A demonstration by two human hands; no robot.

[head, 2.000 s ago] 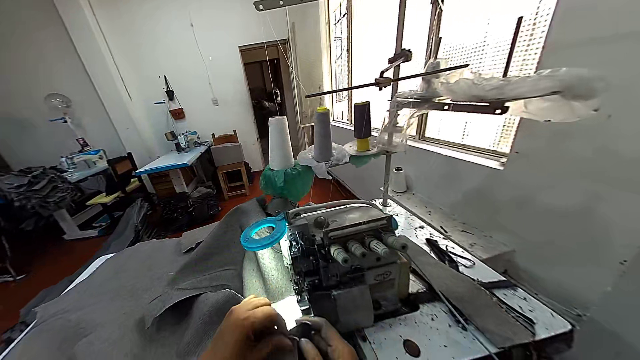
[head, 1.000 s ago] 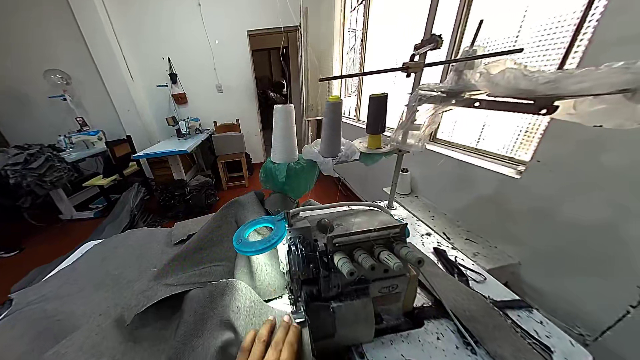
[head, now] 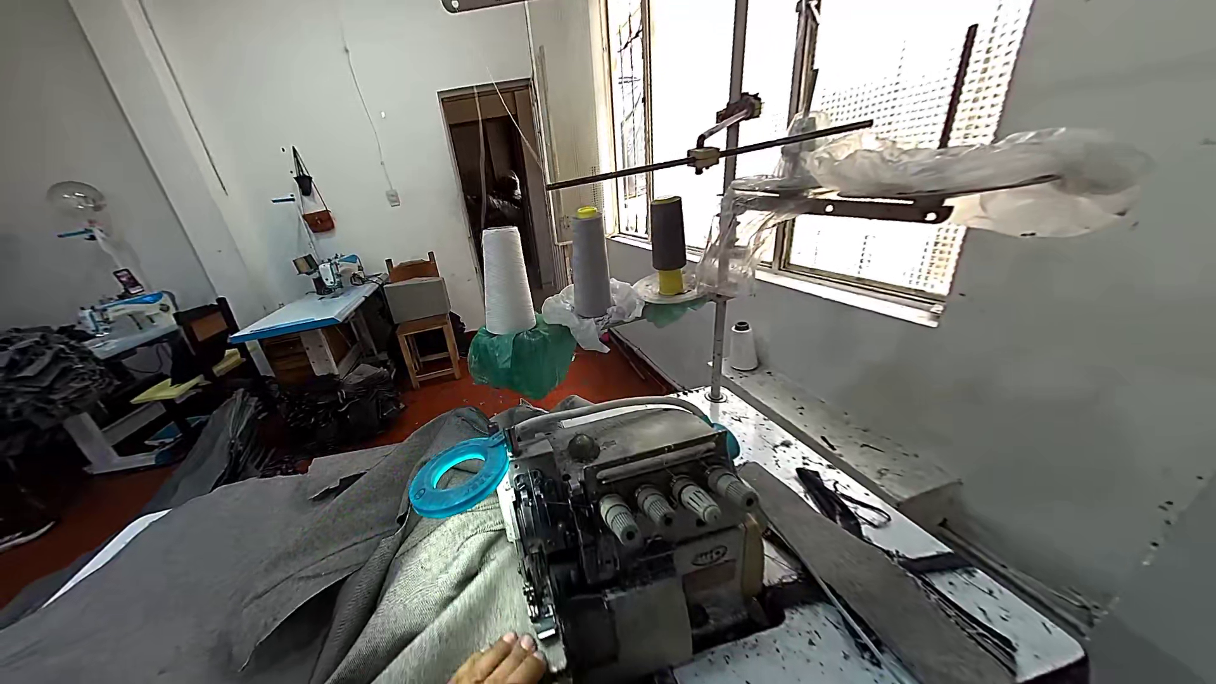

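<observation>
My left hand shows at the bottom edge, its fingers flat on grey fabric close to the needle area of an overlock sewing machine. The fabric spreads left from the machine in loose folds. A blue ring-shaped piece juts from the machine's left side above the fabric. White, grey and dark thread cones stand behind on the thread stand. My right hand is out of view.
Black scissors and a grey fabric strip lie on the lint-covered white table at right. The stand's metal pole rises behind the machine. Farther back are a blue-edged sewing table and a wooden chair.
Two seconds ago both hands were together at the machine's front; the right one has since left the view. The left hand now lies lower, at the bottom edge, on the fabric.
</observation>
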